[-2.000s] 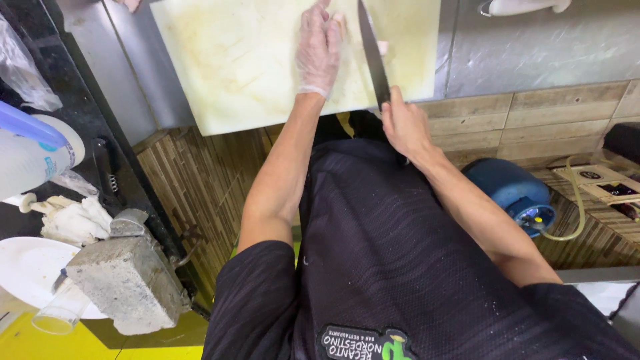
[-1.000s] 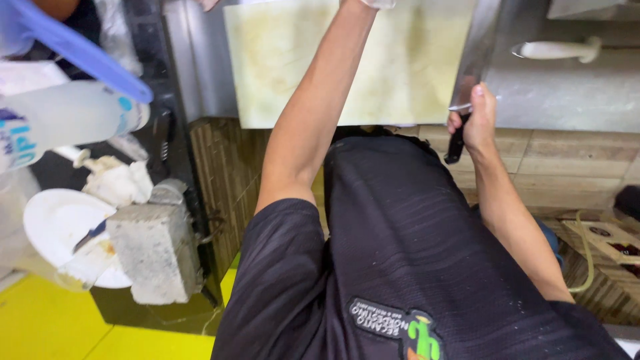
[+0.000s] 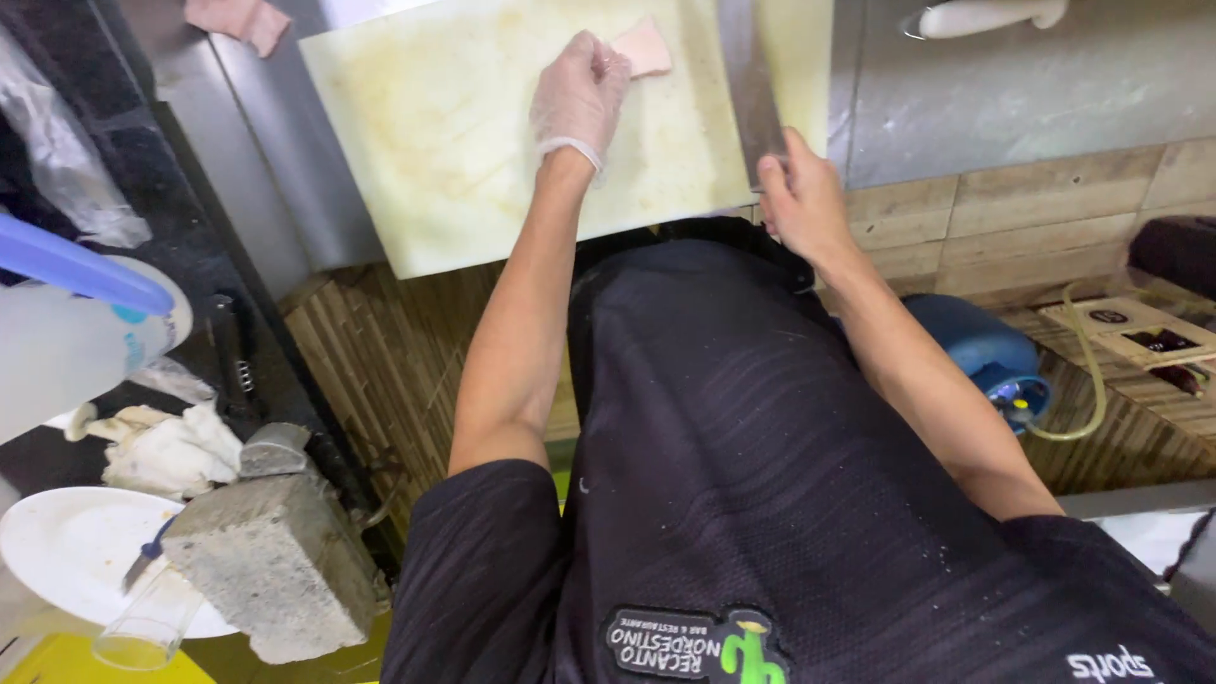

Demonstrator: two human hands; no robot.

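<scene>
My left hand, in a clear plastic glove, pinches the edge of a pale pink piece of raw meat on a white cutting board. Bare, my right hand grips a broad-bladed knife by its handle; the blade lies over the right part of the board and points away from me, apart from the meat. The knife's tip is out of view. Another pink piece of meat lies on the steel surface left of the board.
A white-handled utensil lies on the steel counter at right. On the dark counter at left are a plastic bottle, a crumpled white cloth, a concrete block, a white plate and a clear glass. A blue gas cylinder stands below right.
My left hand, mostly beyond the top edge one second ago, is back over the board with the pink piece. The knife has moved from the board's right edge onto the board.
</scene>
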